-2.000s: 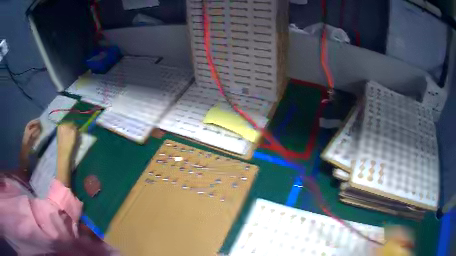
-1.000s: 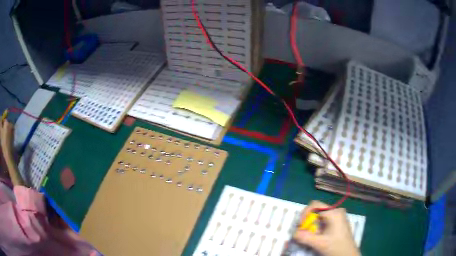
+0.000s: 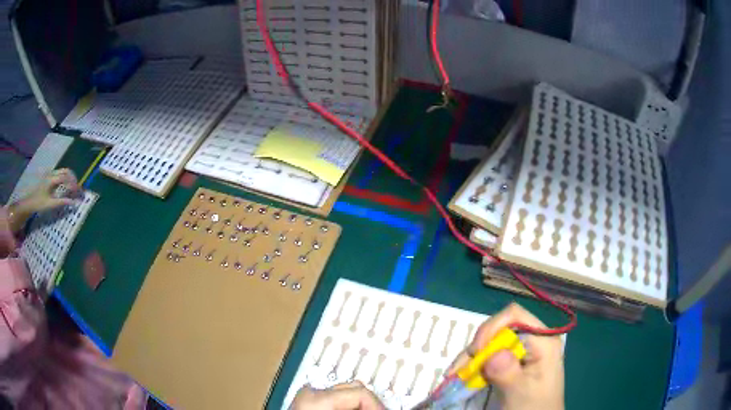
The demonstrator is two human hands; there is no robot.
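My right hand point(image 3: 525, 364) grips a yellow wired hand tool point(image 3: 493, 356) at the lower right, with its tip pointing down and left over the white slotted tray point(image 3: 393, 314). A red and black lead runs from its rear end. My left hand point(image 3: 337, 398) is at the bottom edge, over the near part of the same tray, and is partly cut off. I cannot tell if it holds anything. Small shiny pieces lie on the tray beside my left hand. The brown board point(image 3: 204, 328) lies to the left, with small shiny pieces in rows on its far half.
A thick stack of patterned trays point(image 3: 593, 192) stands at right. Another tray point(image 3: 312, 56) stands upright at back centre; a yellow slip point(image 3: 300, 156) lies before it. A second lead point(image 3: 437, 48) hangs behind. Another person's hand point(image 3: 52, 192) works over trays at left.
My left hand has come into view at the bottom edge. My right hand still holds the yellow tool, now seen more fully. The view has shifted, and the other person's hand has moved over their tray.
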